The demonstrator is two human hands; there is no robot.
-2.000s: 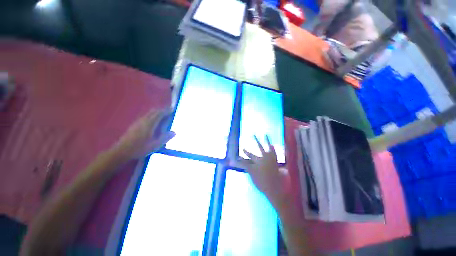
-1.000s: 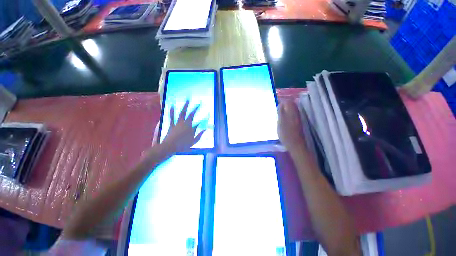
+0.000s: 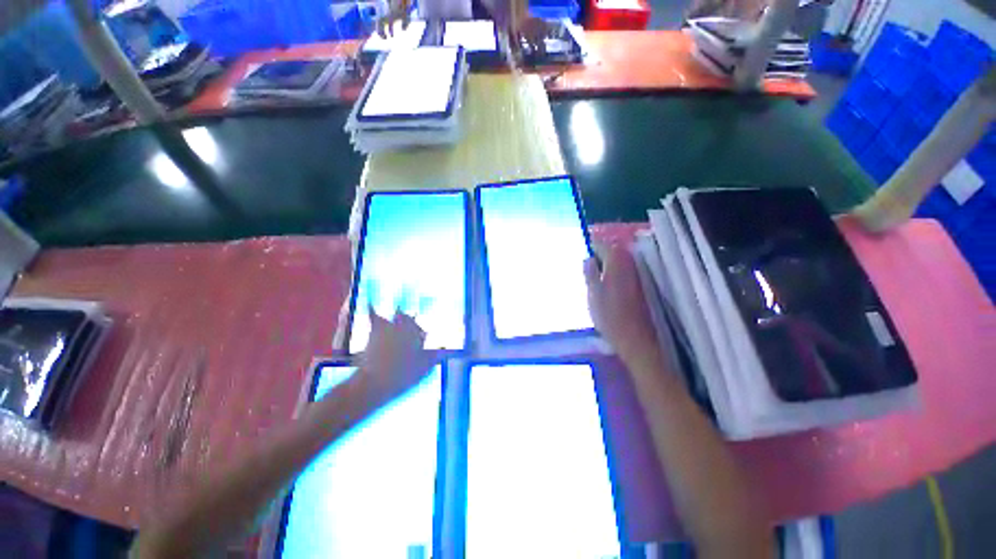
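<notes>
Lit tablets lie in a two-by-two block in front of me: far left, far right, near left and near right. The near ones are cut off by the lower edge. My left hand is over the lower part of the far left tablet, its fingers blurred against the bright screen. My right hand is at the right edge of the far right tablet; its fingertips are partly hidden, and I cannot tell whether it grips the edge.
A leaning stack of dark tablets with white sheets is on the right. A small stack is far left. Beyond, a yellowish board with a lit stack crosses the green belt. Another person's hands show at the top.
My left hand has moved from the left side onto the far left tablet, then slightly down it. My right hand has moved from the far right screen to its right edge. The view has shifted.
</notes>
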